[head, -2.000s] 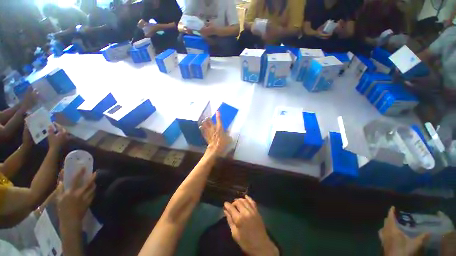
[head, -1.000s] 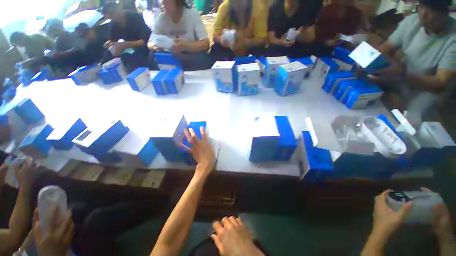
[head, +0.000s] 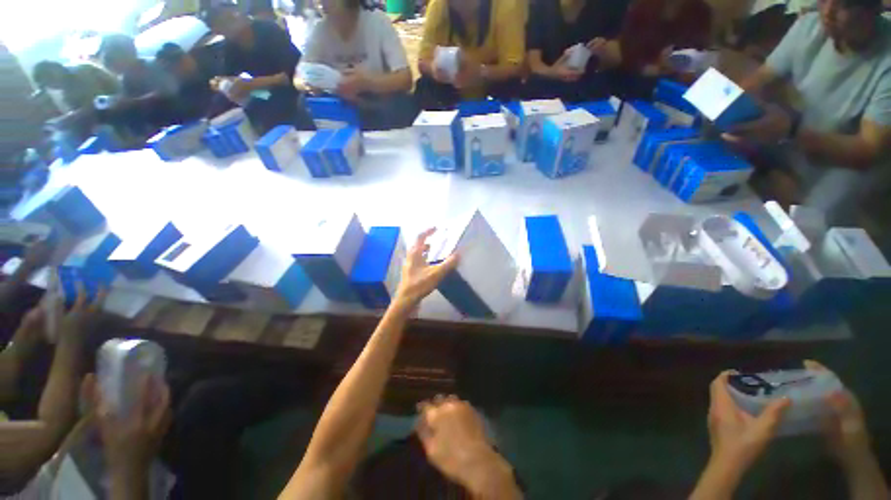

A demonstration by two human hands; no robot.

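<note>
My left hand (head: 422, 276) reaches over the table's near edge and grips the left edge of a blue-and-white retail box (head: 481, 269). The box stands turned, its broad pale face towards me. Some fingers point up beside a white part at the box's left; their exact contact is unclear. My right hand (head: 457, 437) is low in front of me, blurred and curled, with nothing visible in it. A blue box (head: 375, 266) stands left of my left hand, and another blue box (head: 548, 258) stands right of the held box.
More boxes stand along the white table (head: 391, 195). An open box of translucent trays (head: 681, 239) is at the right. A neighbour's hands (head: 752, 430) hold a whitish product at lower right; another neighbour's hand (head: 127, 420) holds one at lower left. People sit across the table.
My left hand has moved right from the left pair of boxes to the held box. That box has shifted left, away from the blue box beside it, and turned. My right hand has curled more.
</note>
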